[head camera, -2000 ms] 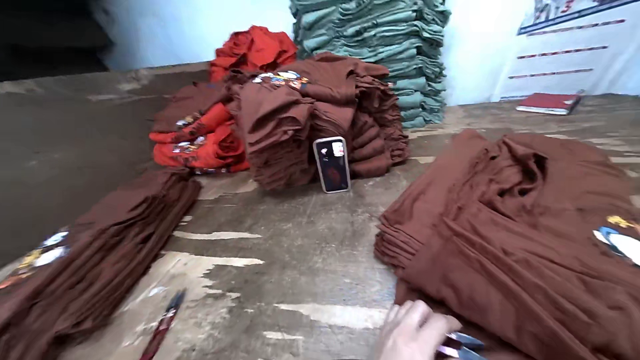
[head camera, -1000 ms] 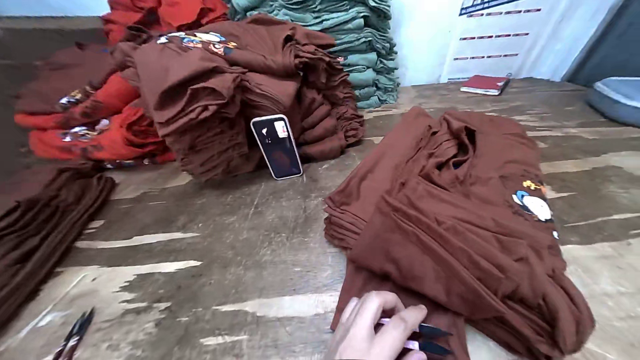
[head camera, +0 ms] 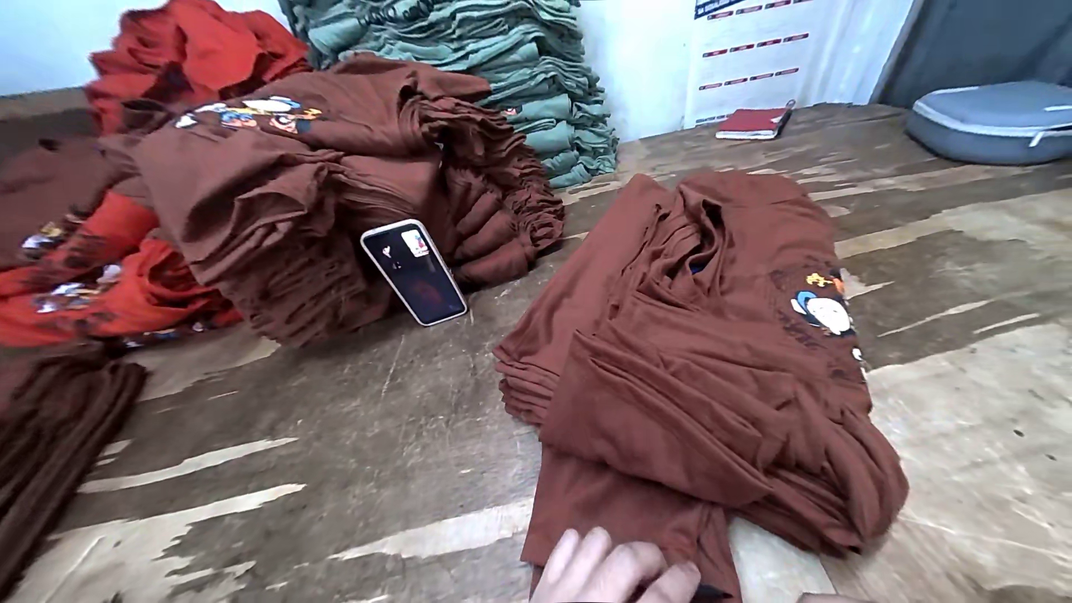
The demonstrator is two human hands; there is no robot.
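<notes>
My left hand (head camera: 615, 571) lies at the bottom edge, its curled fingers over a brown fabric panel (head camera: 624, 502). The black tip of a slim tool (head camera: 712, 592) pokes out beside its thumb; the rest is hidden. Only a sliver of skin, seemingly my right hand (head camera: 825, 598), shows at the bottom edge, so its hold is hidden. Above the panel lies a loosely folded pile of brown garments (head camera: 670, 368), overlapping it, with a cartoon print (head camera: 825, 311) on the right side.
A phone (head camera: 416, 272) leans against a tall brown garment stack (head camera: 335, 184). Red garments (head camera: 188, 50) and green ones (head camera: 544, 75) stand behind. More brown cloth (head camera: 50, 452) lies at the left. A red notebook (head camera: 752, 124) and a grey zipped case (head camera: 992, 121) are at the back.
The view has swung right, bringing in the grey case. The tool at my left hand shows less than before. A second pointed tool on the left of the table has left the view.
</notes>
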